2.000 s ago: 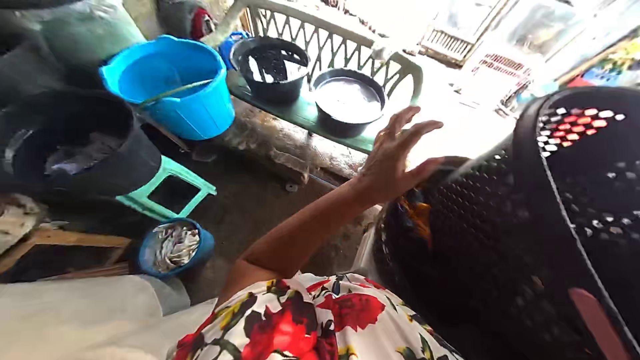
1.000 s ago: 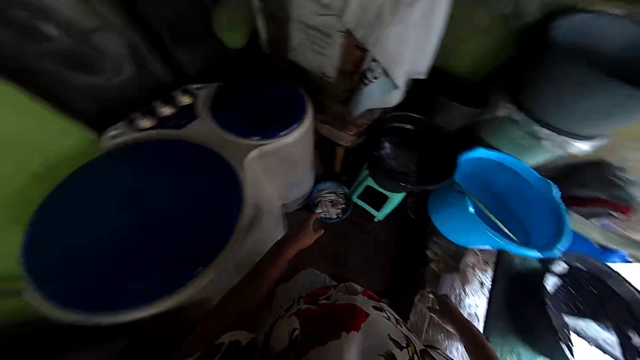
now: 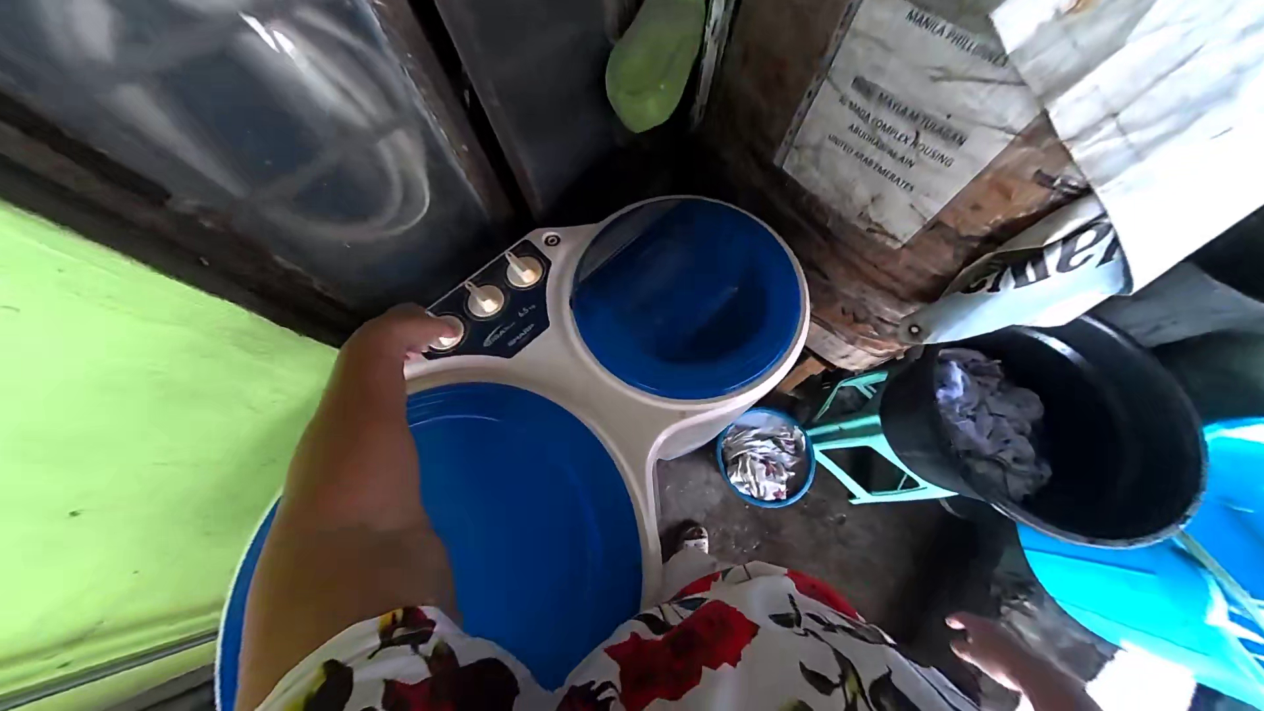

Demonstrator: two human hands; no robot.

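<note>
A twin-tub washing machine stands before me, with a large blue wash-tub lid and a smaller round blue spin-tub lid. My left hand reaches over the large lid to the dark control panel. Its fingers close on the nearest cream knob; part of that knob is hidden. Beside it are the middle knob and the far knob. Low at the right, my right hand hangs over the floor with nothing in it, fingers apart.
A small blue bucket of whitish scraps sits on the floor right of the machine. Beyond it are a green plastic stool, a black bucket holding grey cloth and a bright blue tub. A green wall borders the left.
The view has swung from the basins and bench to the washing machine. My left hand, near the small bucket a second ago, is now at the control panel, on a knob.
</note>
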